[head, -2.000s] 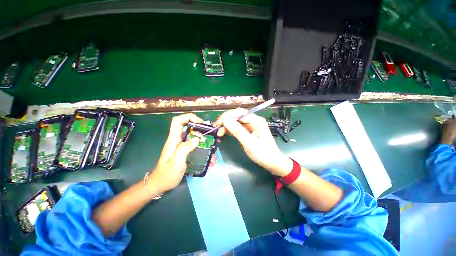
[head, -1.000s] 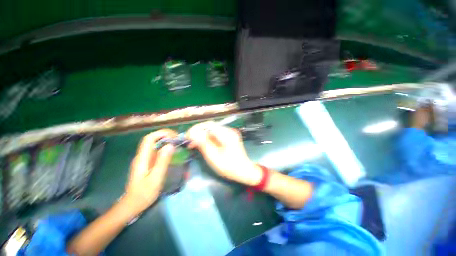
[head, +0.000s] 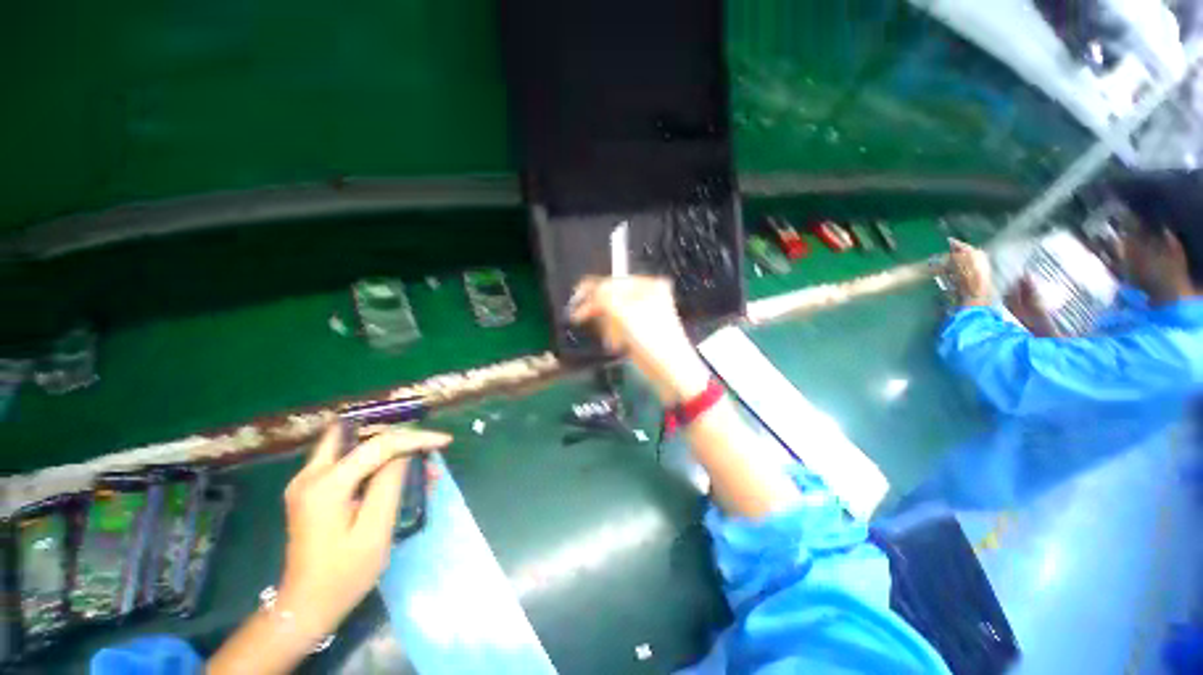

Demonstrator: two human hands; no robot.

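My left hand [head: 346, 508] holds a phone unit [head: 412, 498] over the pale blue-white strip [head: 459, 593]; its dark edge shows past my fingers and most of it is hidden. My right hand [head: 631, 317] is raised over the near part of the black parts tray [head: 554, 264]. A slim pale hand tool [head: 620, 251] sticks up from its fingers. Whether the fingers also touch a black part cannot be told. Black parts [head: 699, 251] lie in the tray. A small pile of black parts [head: 598, 417] lies on the bench below my right hand.
Phone units [head: 112, 547] stand grouped at bench left. The belt [head: 238, 317] carries spaced phone units [head: 384, 313] and red units [head: 831, 236]. A second pale strip [head: 792, 415] lies right of my right forearm. Another person in a blue smock [head: 1055, 363] sits at the right.
The view has swung right and upward. My right hand has left the phone unit and moved to the tray with the tool. My left hand still holds the unit, now turned.
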